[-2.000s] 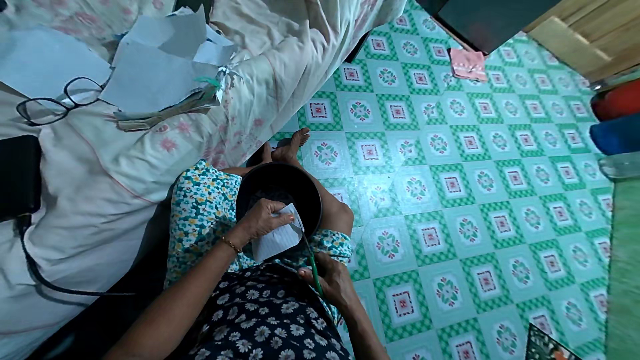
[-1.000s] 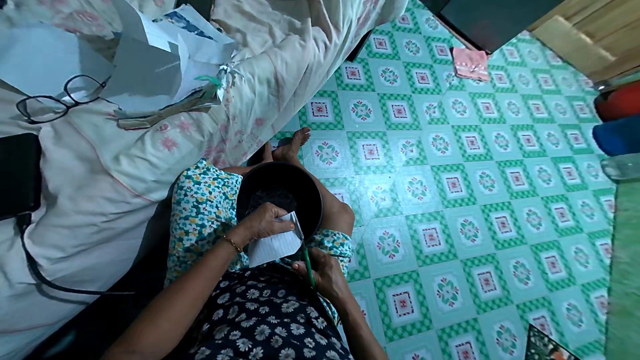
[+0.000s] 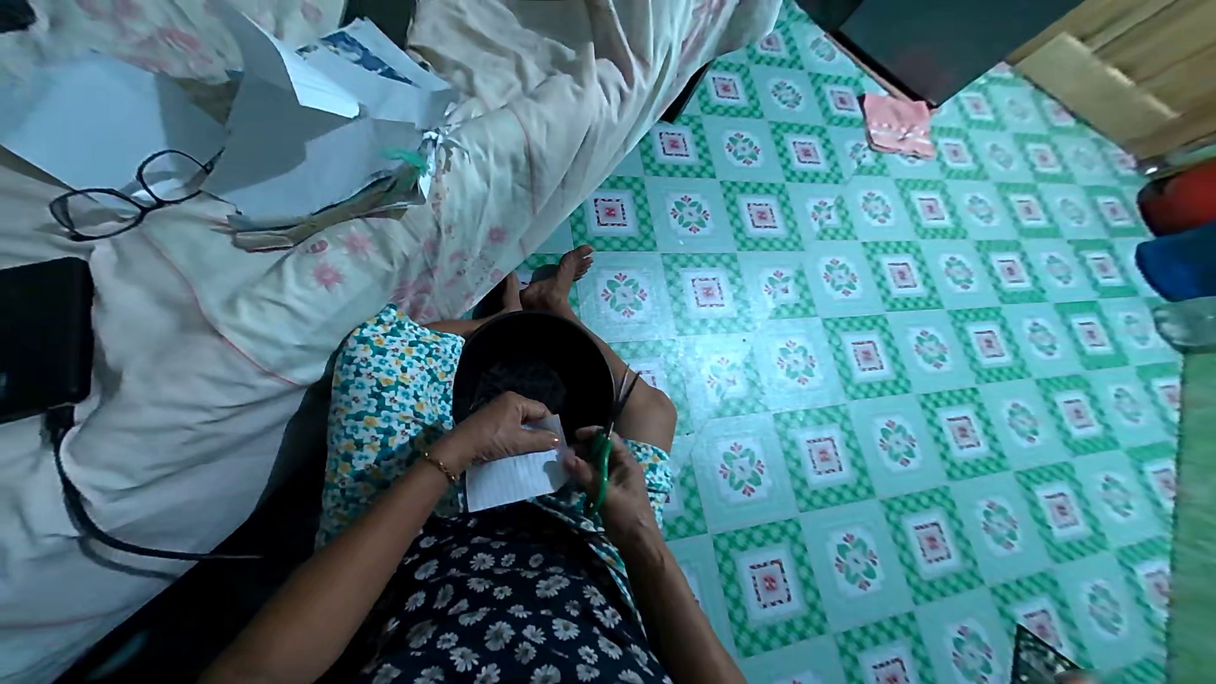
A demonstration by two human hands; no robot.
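A round black bucket [image 3: 579,356] rests in my lap, with dark contents I cannot make out. My left hand [image 3: 503,432] grips a piece of white paper [image 3: 513,480] over the bucket's near rim. My right hand [image 3: 613,480] holds green-handled scissors [image 3: 604,465], blades pointing up and away at the bucket's right side and slightly apart. The fingertips of that hand reach the paper's right edge. The blades stand clear of the paper.
On the bed [image 3: 285,332] to the left lie white papers [image 3: 294,152], eyeglasses [image 3: 133,199] and a black device [image 3: 43,337] with a cable. A pink cloth [image 3: 898,125] lies on the tiled-pattern floor [image 3: 798,361]. Red and blue objects stand at the far right.
The scissors have turned so their blades point away from the paper. My right fingers have come to the paper's edge, and the paper sits at a different angle.
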